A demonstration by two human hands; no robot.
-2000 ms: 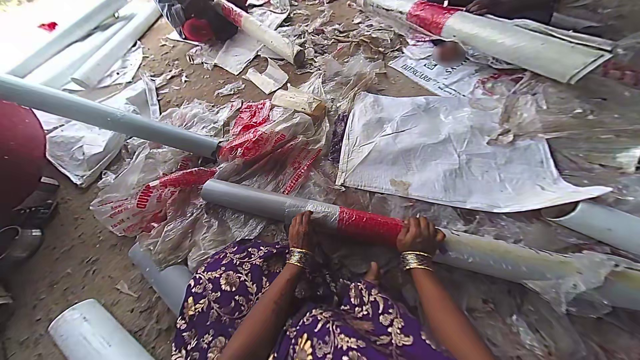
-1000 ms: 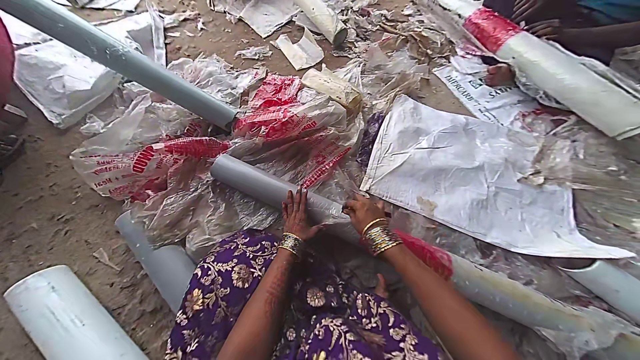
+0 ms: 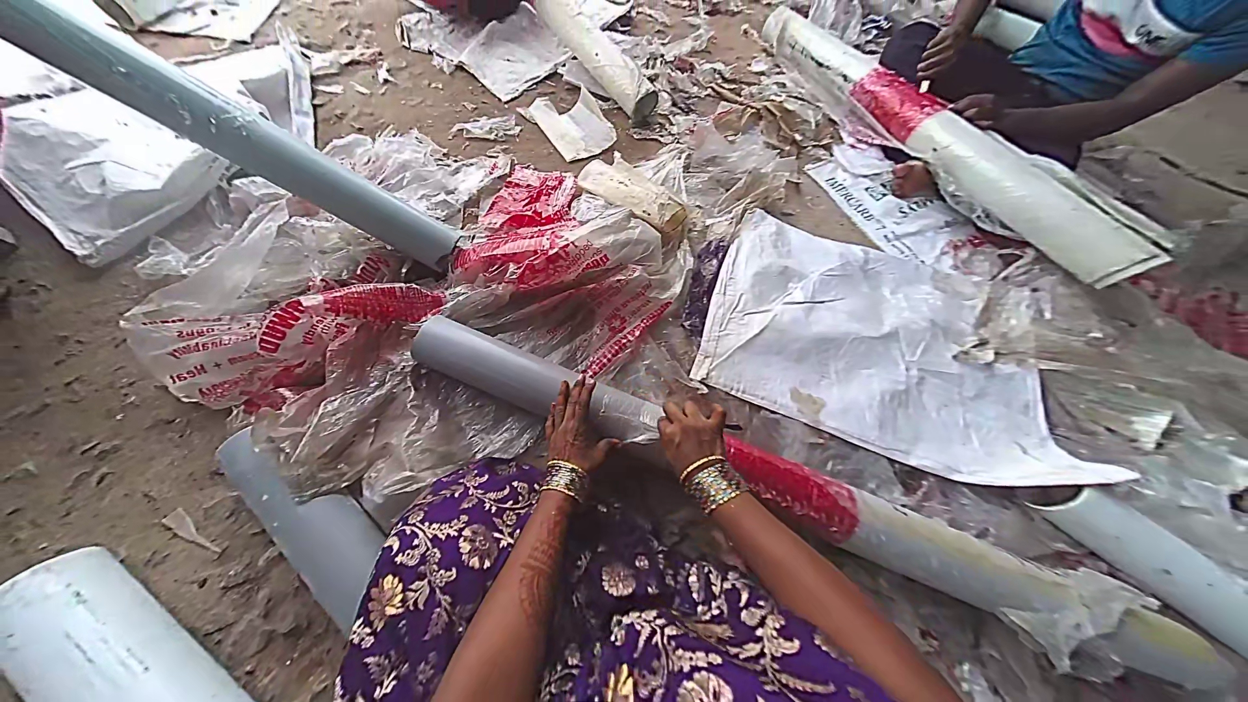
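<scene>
A grey roll (image 3: 497,366) lies slantwise before me, with clear plastic film and a red printed band (image 3: 795,487) around its right part. My left hand (image 3: 575,429) rests with spread fingers on the bare grey part. To its right, my right hand (image 3: 692,432) is closed at the near edge of the film, on top of the roll; a thin dark thing pokes out beside its fingers, too small to name. Crumpled clear and red plastic film (image 3: 361,341) lies past the roll's left end. A white woven sheet (image 3: 877,341) is spread beyond the right hand.
A long grey pipe or roll (image 3: 263,146) slants in from the upper left. More rolls lie at the lower left (image 3: 107,634) and right edge (image 3: 1160,556). At the upper right another person (image 3: 1092,107) sits with both hands at a white roll (image 3: 1033,195) with a red band.
Both hands have moved left along the roll from the red band onto the grey part. My left hand has gone from gripping to lying spread. The view has shifted.
</scene>
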